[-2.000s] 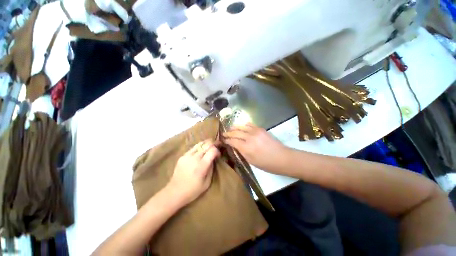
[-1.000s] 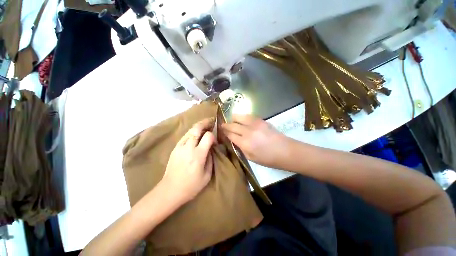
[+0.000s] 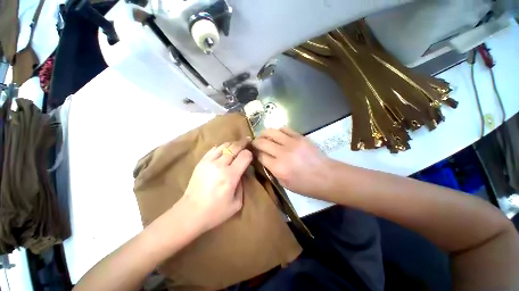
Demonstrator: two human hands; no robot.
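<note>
A tan-brown fabric panel [image 3: 227,250] lies on the white table and over the lap, its top corner at the needle area of the white sewing machine [image 3: 318,23]. A metal zipper [image 3: 290,213] runs along the panel's right edge, its lower end hanging free. My left hand [image 3: 219,185] pinches the panel's edge, fingertips bunched, a ring on one finger. My right hand [image 3: 293,159] grips the zipper and edge just beside it. Both sets of fingertips nearly touch, a little below the presser foot [image 3: 250,116]. The needle is too small to make out beside the bright lamp spot.
A zipper bundle [image 3: 387,91] fans out under the machine arm. Snips [image 3: 485,55] and a cord lie at the right. A brown panel stack [image 3: 28,176] hangs at the far left. A blue bin [image 3: 449,173] sits below the table, and grey cloth [image 3: 503,153] is at the far right.
The view has shifted closer to the machine. My left fingers have closed in beside my right fingertips at the edge; a pale gap there a second ago is covered.
</note>
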